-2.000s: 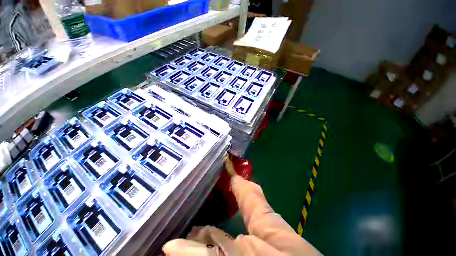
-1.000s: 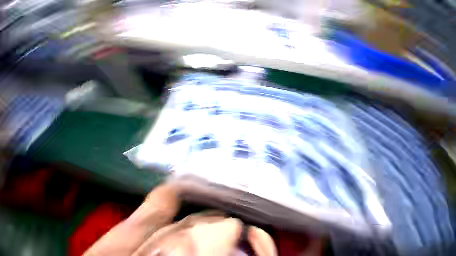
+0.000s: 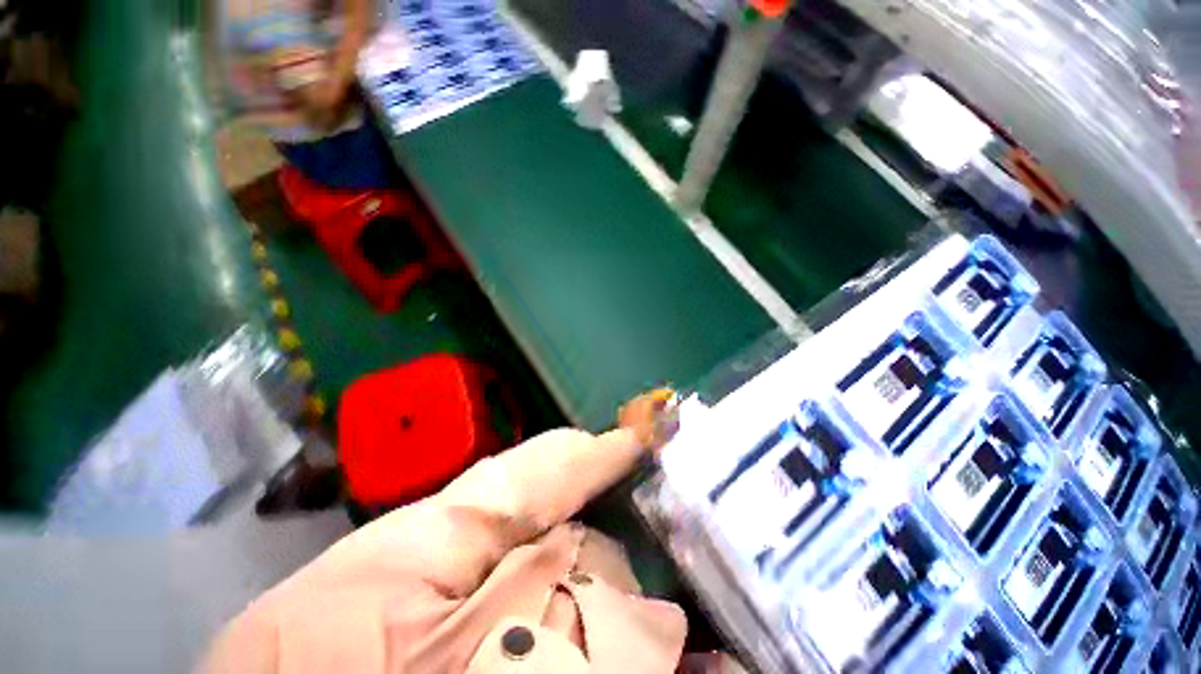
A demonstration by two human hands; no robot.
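Observation:
A stack of clear blister trays (image 3: 738, 594) stands at the lower right, cut off by the picture's edge. Its top tray holds rows of display modules (image 3: 983, 471) with black flex and pale code labels showing. My left hand (image 3: 647, 420), with yellow on a fingertip, is at the tray's left corner, touching or very near it. It is small and blurred, so its grip cannot be told. A pinkish sleeve covers the arm behind it. My right hand cannot be made out.
The green bench (image 3: 580, 250) runs up and left to another loaded tray (image 3: 454, 59). A person (image 3: 283, 59) is at the top left. Red stools (image 3: 411, 424) stand beside the bench. A white post (image 3: 728, 112) and rail (image 3: 751, 273) lie behind it. Clear plastic (image 3: 244, 382) is at the left.
The view has swung far left, from the stacks' right end to their left end and the bench beyond. My right hand has left the view; my left hand shows at the tray corner.

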